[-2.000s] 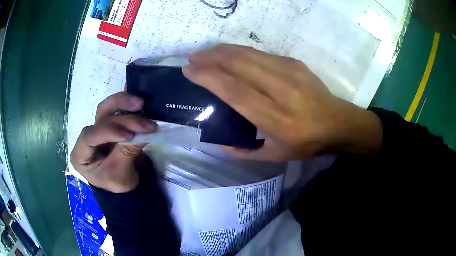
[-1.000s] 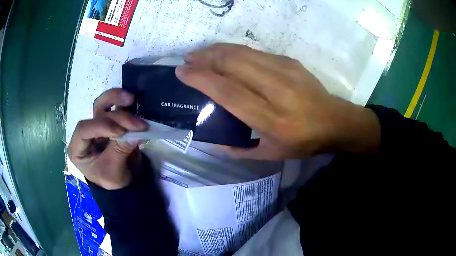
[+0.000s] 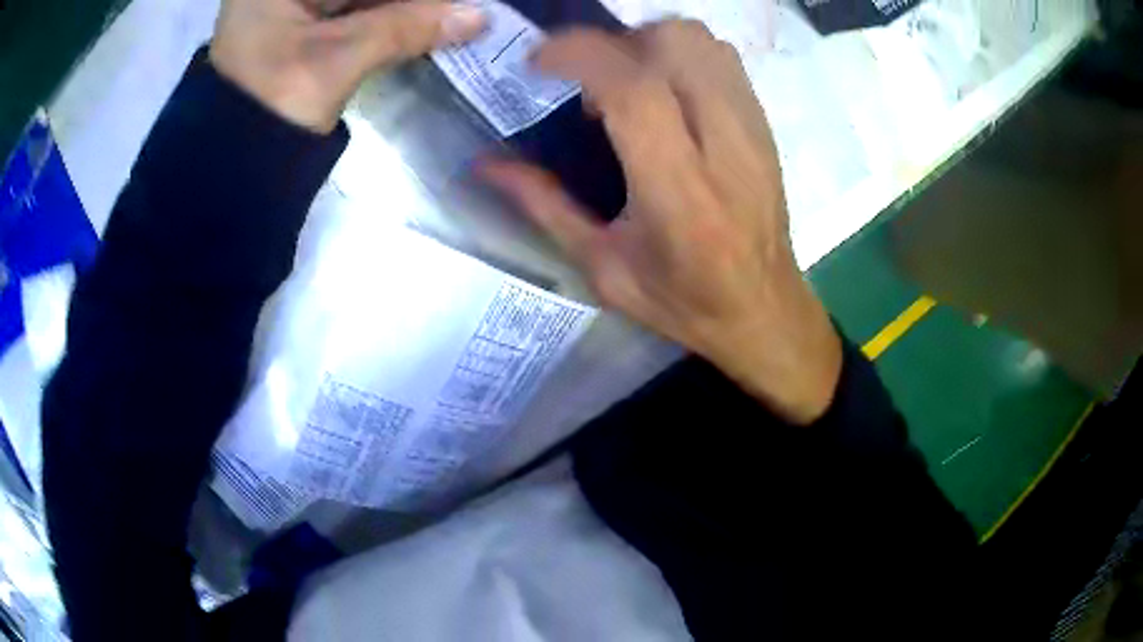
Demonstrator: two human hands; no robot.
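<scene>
A black product box (image 3: 574, 153) is held near the top edge of the view, partly hidden by my right hand. A white printed label (image 3: 491, 78) lies against its face. My right hand (image 3: 689, 188) holds the box, thumb below and blurred fingers over the label's right side. My left hand (image 3: 295, 57), cut off by the top edge, has its fingertips at the label's upper left corner. Printed label sheets (image 3: 364, 357) lie below the hands, with dense text blocks along their lower and right parts.
Another black box (image 3: 859, 13) lies at the top right on the white work surface (image 3: 834, 144). A blue printed area (image 3: 44, 207) is at the left. Green floor (image 3: 965, 401) with yellow lines is at the right, beside a blurred brown shape (image 3: 1022, 251). White material (image 3: 489, 583) is at the bottom.
The view has shifted, so the hands and box now sit higher. The box face shows the printed label instead of the CAR FRAGRANCE text. Another black box has come into view.
</scene>
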